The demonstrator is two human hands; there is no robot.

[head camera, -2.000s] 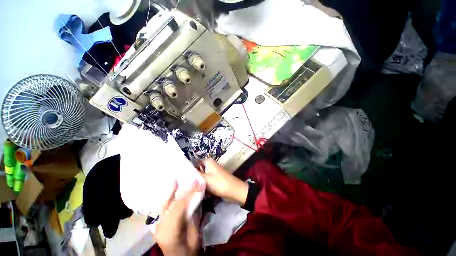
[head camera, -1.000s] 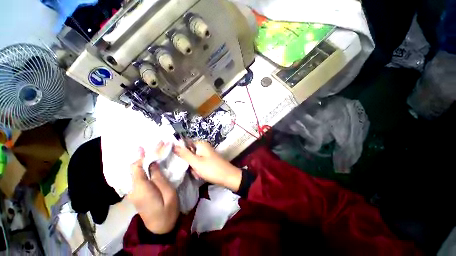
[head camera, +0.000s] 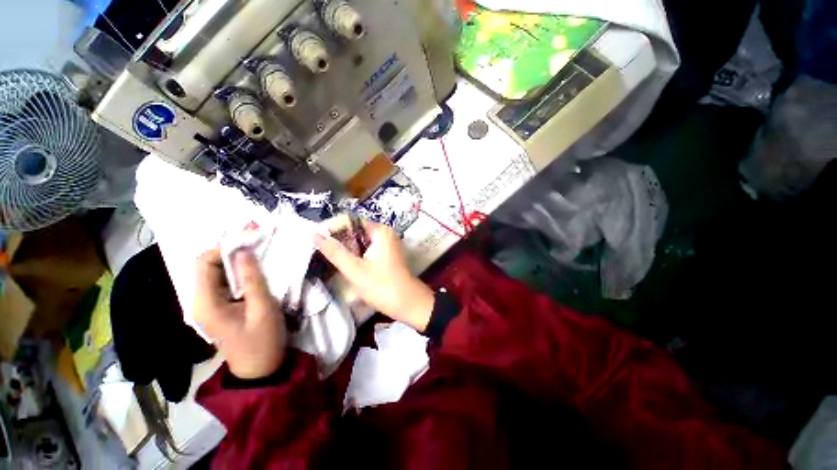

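A white fabric piece (head camera: 179, 207) lies at the left below the presser foot area (head camera: 243, 165) of the overlock machine (head camera: 303, 101). My left hand (head camera: 240, 307) pinches its folded edge between thumb and fingers. My right hand (head camera: 376, 271) holds the same white fabric near its right edge, fingers curled. Something small and dark shows in the right palm, too blurred to name surely. Another white fabric part (head camera: 321, 326) hangs below, between the hands. A white piece (head camera: 387, 365) lies on the lap.
Black fabric (head camera: 151, 321) lies left of the white piece. Trimmings (head camera: 390, 207) sit beside the foot. A red thread tangle (head camera: 474, 221) is on the table's right side. A desk fan (head camera: 41, 161) stands left. A plastic bag (head camera: 615, 220) hangs at the right below the table edge.
The view has shifted, so the machine sits further up and left. My left hand has moved from below the fabric to its folded edge. My right hand has risen slightly with the fabric.
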